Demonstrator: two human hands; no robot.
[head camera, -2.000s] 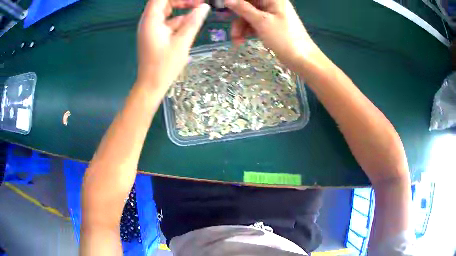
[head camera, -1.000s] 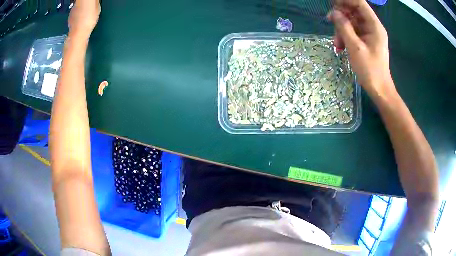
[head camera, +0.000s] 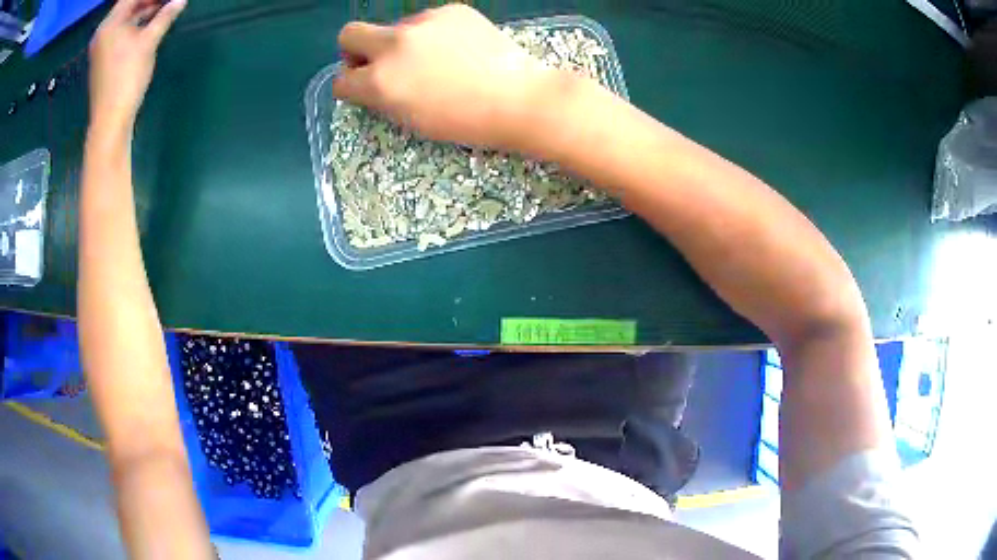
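A clear plastic box (head camera: 470, 232) full of small flat silvery-beige metal pieces (head camera: 437, 188) lies in front of me. My right hand (head camera: 421, 71) is over the box's far left part, its fingers curled with the tips close together near the far left corner. Whether it holds a piece cannot be seen. My left hand (head camera: 140, 20) is at the top left, cut by the upper edge, with thumb and finger a little apart. I see nothing in it, but part of it is out of the picture.
Black parts (head camera: 32, 91) stand in a row at far left, near a blue tray (head camera: 63, 20). A second clear box (head camera: 24, 219) is at the left edge. A green label (head camera: 569, 331) marks the near bench edge. A blue crate of black parts (head camera: 235, 410) is below. A clear bag (head camera: 969, 164) lies right.
My right hand has moved left across the clear box, fingers now curled. My left hand has stayed at far left, shifted slightly. The view has turned, so the box appears further left and higher.
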